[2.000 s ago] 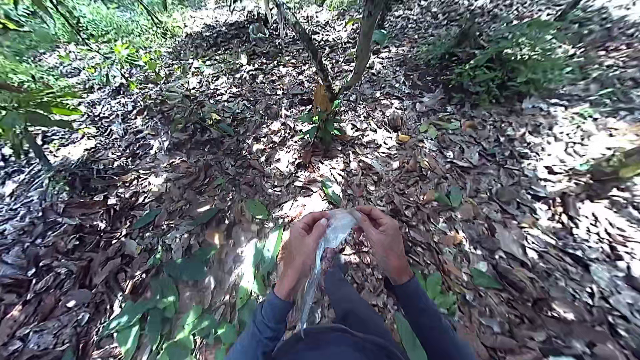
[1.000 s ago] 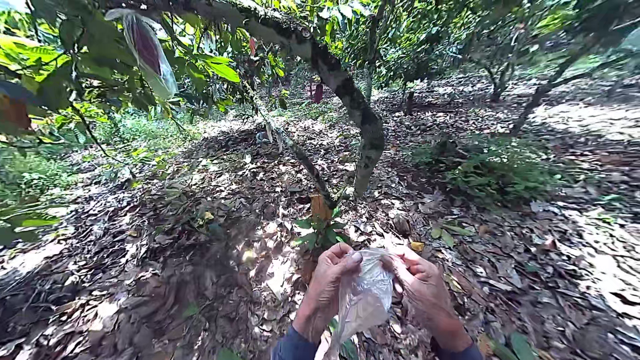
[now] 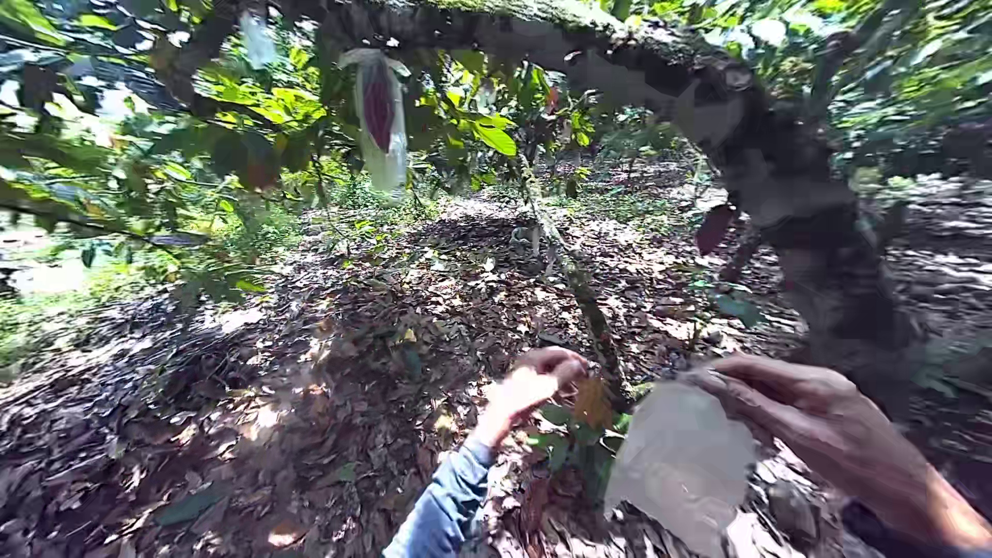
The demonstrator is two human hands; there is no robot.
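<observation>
A translucent plastic bag [image 3: 682,465] hangs from the fingertips of my right hand [image 3: 821,434], which pinches it by its upper edge. To the left of the bag is my left hand [image 3: 535,387], apart from it, with its fingers curled; whether anything is between them cannot be told. At the upper left, a dark red cacao pod [image 3: 377,105] hangs below the branch inside a clear plastic sleeve [image 3: 394,159] gathered at its top. Another reddish pod [image 3: 714,229], without a bag, hangs beside the trunk on the right.
A thick mossy cacao trunk [image 3: 829,256] bends over as a branch [image 3: 535,31] across the top. A thin leaning stem [image 3: 581,294] stands beyond my hands. Dry leaf litter [image 3: 232,434] covers the ground. Leafy twigs [image 3: 256,147] reach in from the left.
Both hands held the bag between them; now they are apart and the bag hangs from my right hand. The view has risen and come nearer to the tree.
</observation>
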